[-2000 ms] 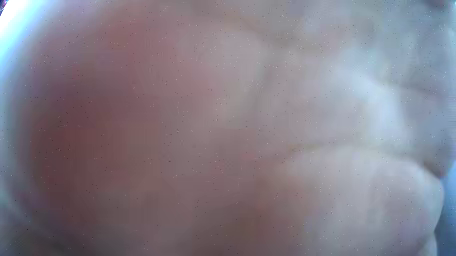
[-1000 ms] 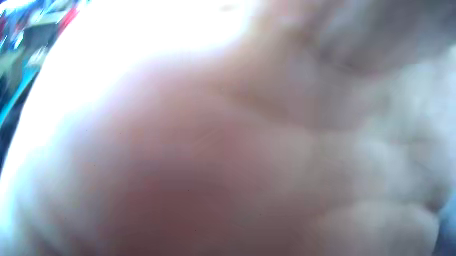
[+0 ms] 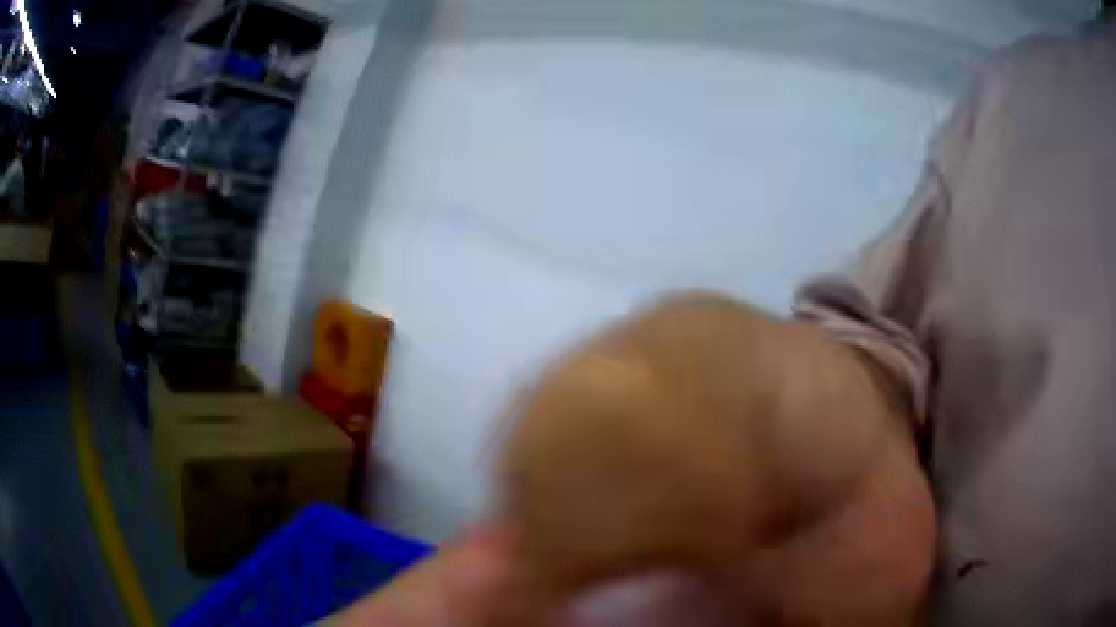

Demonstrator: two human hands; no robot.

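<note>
A blurred hand, seemingly my right hand [image 3: 722,453], is very close to the lens at the lower middle. It comes from a pinkish-grey sleeve [image 3: 1016,306] on the right. Its fingers look bent. A pale patch like a nail shows at the bottom edge. A strip of skin runs to the lower left; I cannot tell whether it belongs to the same hand. Whether the hand holds anything is hidden. I make out no separate left hand and no work piece.
A blue slatted crate [image 3: 306,570] is at the lower left. Behind it stand a brown carton [image 3: 257,465] and an orange box [image 3: 351,349]. A loaded metal shelf [image 3: 214,184] stands by a white wall [image 3: 612,159]. A yellow line [image 3: 98,490] crosses the grey floor.
The blurred skin that covered nearly the whole picture has drawn back to the lower middle. The wall, shelf, boxes, crate and sleeve now show.
</note>
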